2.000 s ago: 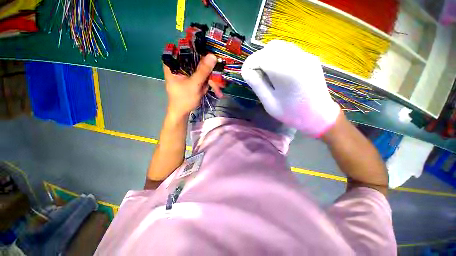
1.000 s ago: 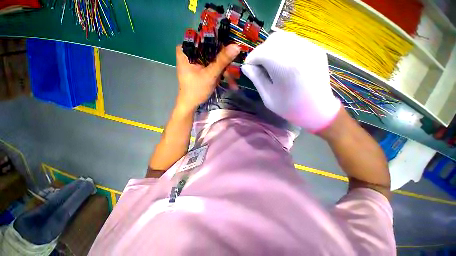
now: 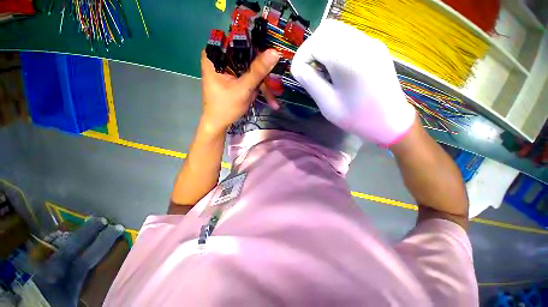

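Note:
My bare left hand (image 3: 231,93) holds several red and black connector housings (image 3: 240,37) at the green bench's front edge. Multicoloured wires run right from them. My right hand (image 3: 354,81), in a white knit glove with a pink cuff, is just right of the connectors, fingers curled together over the wires. Whether it grips a wire is hidden by the glove. More multicoloured wire tails (image 3: 432,105) show to the right of the glove. A wire tray (image 3: 502,84) holds yellow wires (image 3: 420,39) and, beyond them, red wires (image 3: 477,12).
A loose multicoloured wire bundle (image 3: 93,21) lies on the green bench (image 3: 171,36) at the far left. Blue bins (image 3: 63,90) stand on the floor at left. A person's legs (image 3: 78,255) show at lower left. Dark red connectors (image 3: 529,150) lie at far right.
The view has shifted, so the bench sits higher than two seconds ago. Both hands keep nearly the same pose around the connectors; my left hand's lower fingers have moved slightly.

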